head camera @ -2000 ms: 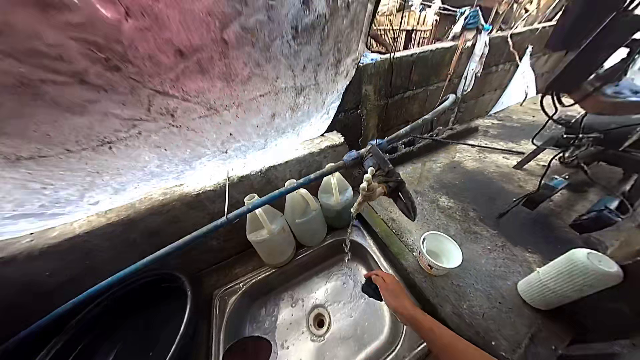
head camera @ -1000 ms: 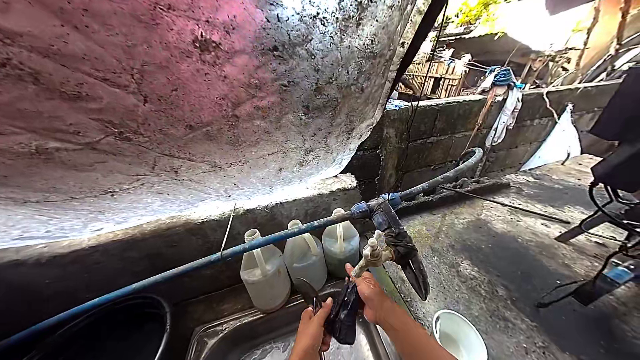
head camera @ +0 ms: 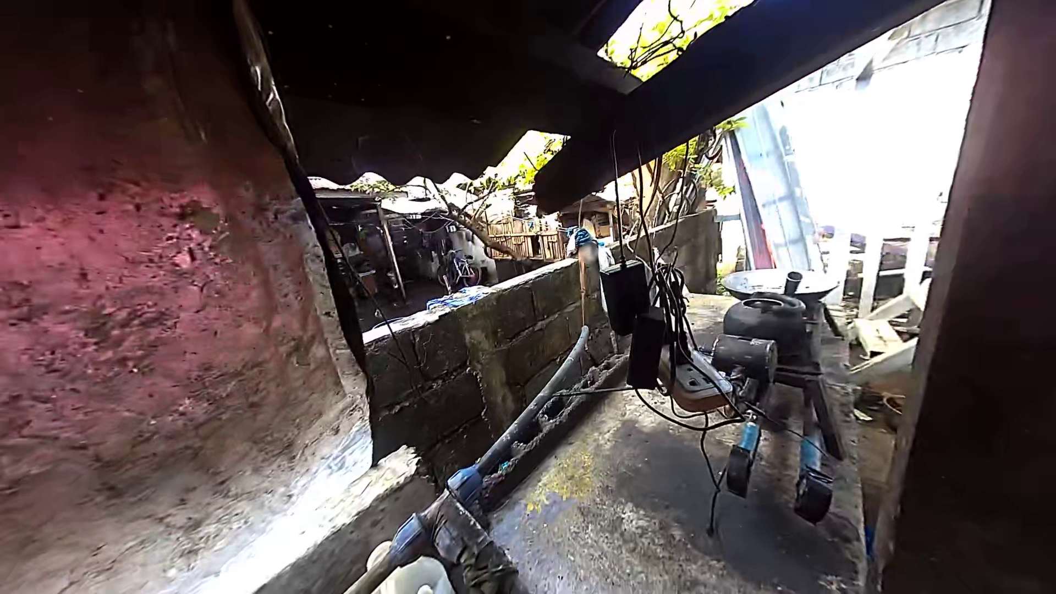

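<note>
Neither my left hand nor my right hand is in the head view. At the bottom, a blue-grey plastic water pipe (head camera: pixel 528 421) runs up along the block wall, its joint wrapped in dark material (head camera: pixel 474 544). Part of a whitish plastic jug (head camera: pixel 421 577) shows below the pipe. The sink and tap lie outside the picture, and so does whatever my hands may hold.
A concrete slab (head camera: pixel 610 495) bears a metal frame, with a blackened kettle (head camera: pixel 763 322) and a wide pan (head camera: pixel 778 283) at its far end. Power adapters (head camera: pixel 624 297) and a power strip (head camera: pixel 697 381) hang on tangled cables. A dark post (head camera: pixel 949 330) stands right; a hollow-block wall (head camera: pixel 437 388) runs behind.
The view has swung up and to the right. Both hands, seen at the sink with a dark item between them a second ago, have left the picture.
</note>
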